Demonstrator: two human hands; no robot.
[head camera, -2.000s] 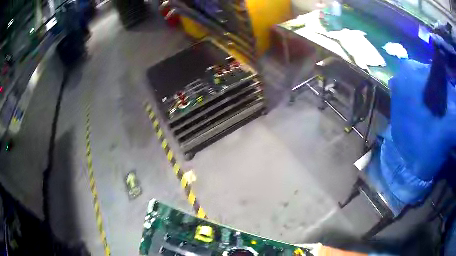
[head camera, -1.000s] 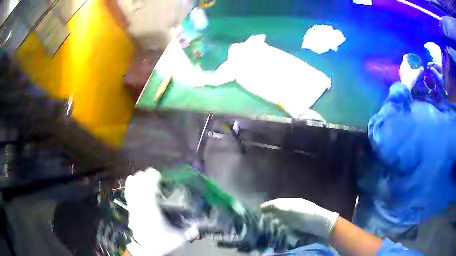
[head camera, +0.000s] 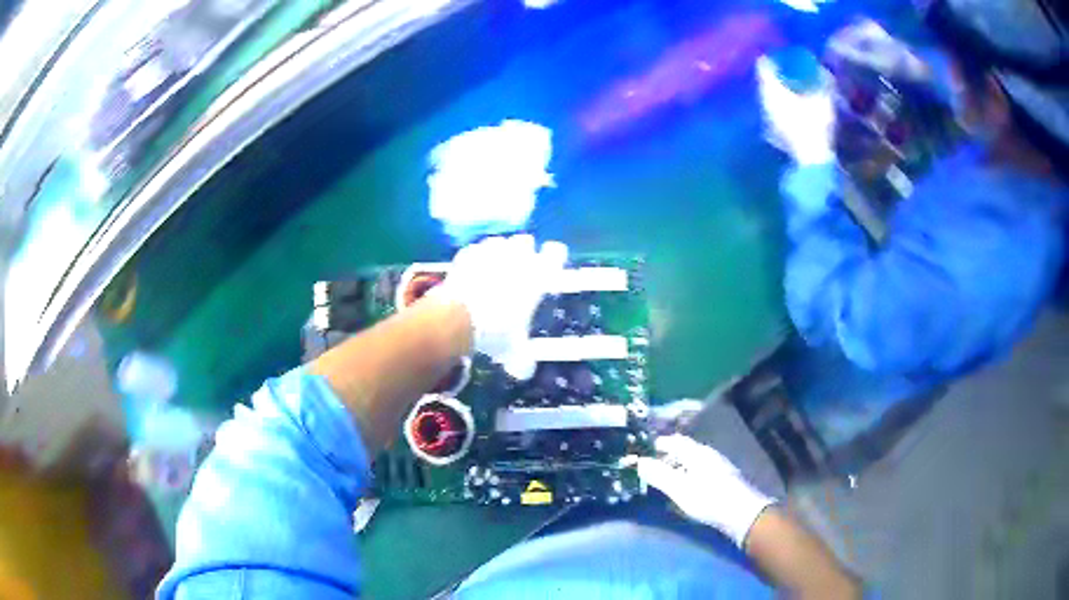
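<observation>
A large green circuit board (head camera: 487, 451) lies on the green bench mat, or just over it, in front of me. It has red-brown ring coils with white rims on its left part, three pale parallel strips and a small yellow block at its near edge. My left hand (head camera: 506, 307), in a white glove, is over the board's far middle and hides part of the strips and coils; its fingers are blurred. My right hand (head camera: 703, 486), in a white glove, has its fingertips on the board's near right corner.
A crumpled white heap (head camera: 490, 176) lies beyond the board. At the right another person in blue sleeves (head camera: 926, 264) holds another board (head camera: 885, 129), with a gloved hand beside it. A long pale curved edge (head camera: 223, 141) crosses the upper left.
The view has turned to the bench. The board, held tilted and blurred between my hands in front of the bench, is now flat over the mat. My left hand now reaches across it.
</observation>
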